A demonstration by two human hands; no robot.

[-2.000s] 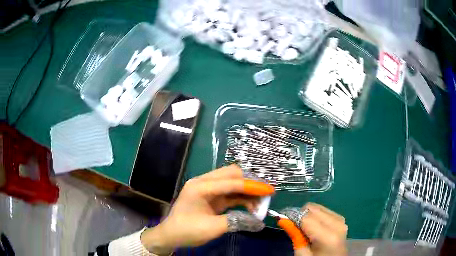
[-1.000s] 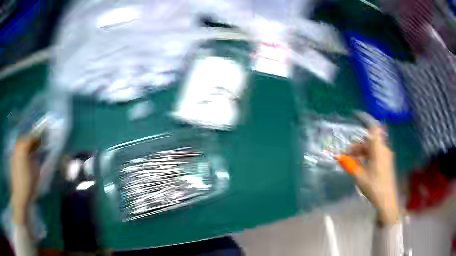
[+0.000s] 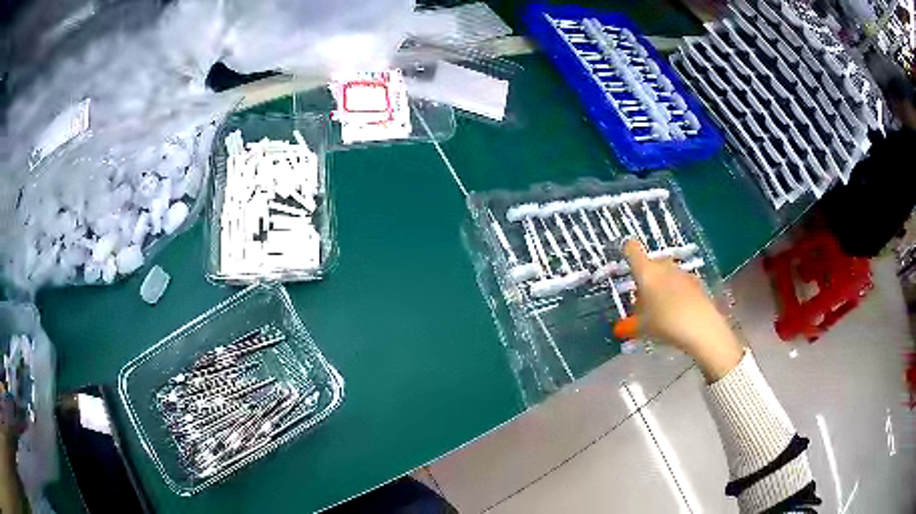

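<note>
My right hand (image 3: 671, 306), with an orange cot on one finger, is over the clear blister tray (image 3: 547, 376). Its fingertips close on a white-ended metal rod (image 3: 617, 298) in the lower part of the tray; they partly hide it. Rows of white-ended rods (image 3: 578, 229) lie in the tray's upper part. My left hand (image 3: 10, 467) is cut off by the left edge, at the frosted tub (image 3: 42, 387); its fingers are dark and unclear, and whether it holds anything does not show.
A clear box (image 3: 326, 376) of metal rods and a black phone (image 3: 100, 452) are at lower left. A clear box of white strips (image 3: 269, 206), a bag of white caps (image 3: 131, 206) and a red-marked card (image 3: 370, 105) lie beyond. A blue tray (image 3: 643, 156) and grey moulded trays (image 3: 773, 100) stand upper right.
The view has swung right. My hands, earlier together at a white part, have separated: the right moved to the blister tray, the left to the frosted tub.
</note>
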